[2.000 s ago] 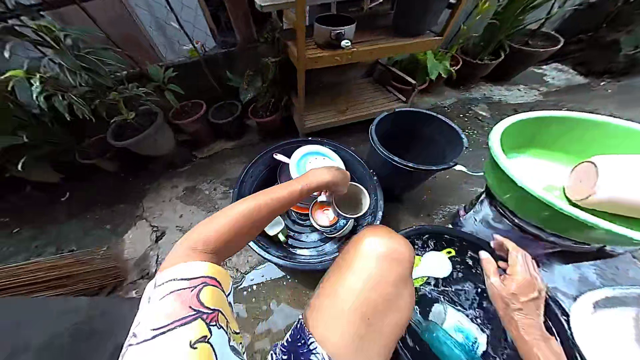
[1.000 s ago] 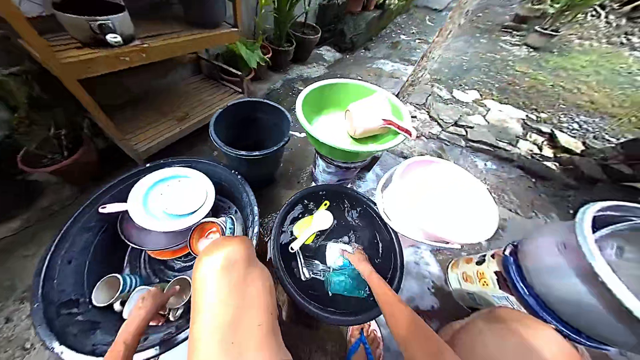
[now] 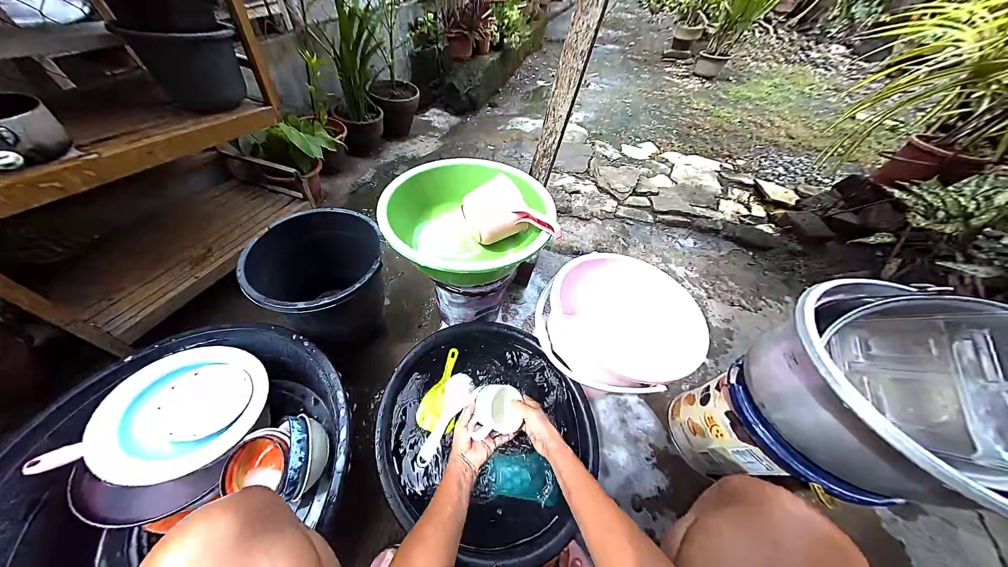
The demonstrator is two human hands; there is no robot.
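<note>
Both of my hands hold a white cup (image 3: pixel 498 409) above the water in a round black basin (image 3: pixel 579 441). My left hand (image 3: pixel 472 447) grips its lower left side, and my right hand (image 3: pixel 537 428) has its right side. Left of the cup, a yellow plastic utensil (image 3: pixel 432 403) and a white ladle or spoon (image 3: pixel 450 403) lie in the basin. A teal object (image 3: pixel 521 477) sits in the water below my hands. At the left, a larger black tub (image 3: pixel 335 409) holds white plates (image 3: pixel 177 413), a dark pan (image 3: pixel 134 496) and several bowls (image 3: pixel 305 453).
Behind the basin stand a black bucket (image 3: pixel 311 260) and a green basin (image 3: pixel 402 236) with a dipper (image 3: pixel 496 213). White and pink basins (image 3: pixel 630 319) are at the right, beside a large metal pot (image 3: pixel 795 386) on a printed tin (image 3: pixel 713 425). A wooden shelf (image 3: pixel 181 146) stands back left.
My left hand has moved from the cups in the left tub to the black basin and now holds a white cup with my right hand. The view has swung right.
</note>
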